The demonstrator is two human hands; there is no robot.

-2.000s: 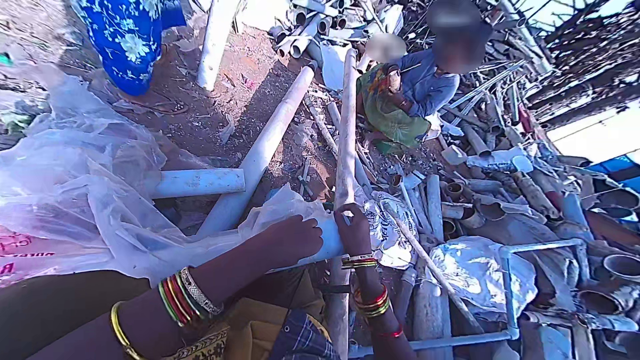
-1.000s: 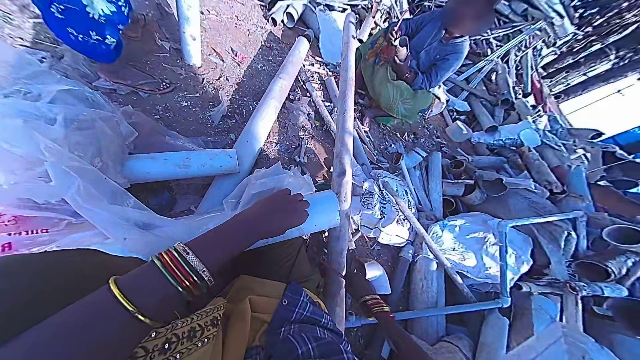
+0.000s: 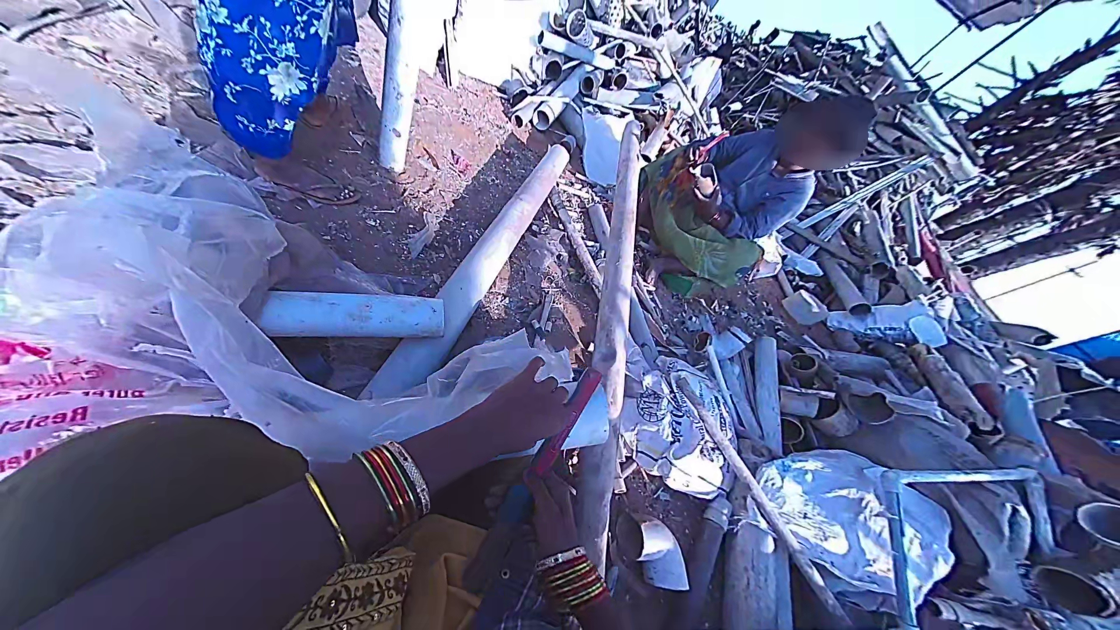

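Note:
My left hand rests on a pale plastic pipe near its end, over a clear plastic sheet. My right hand grips a long tool with a red bar and a dark lower part; its exact kind is unclear. The red bar lies slanted across the pipe, beside my left fingertips. Just right of both hands stands a long, knobbly wooden pole, passing by the pipe's end. Bangles circle both of my wrists.
Another pipe lies at left, against a longer slanted pipe. A person sits beyond the pole, and someone in blue floral cloth is at upper left. Heaped pipe pieces and a rectangular pipe frame lie at right.
My right hand was at the pole two seconds ago, then lower down; now it holds the red tool over the pipe. My left hand has stayed at the pipe.

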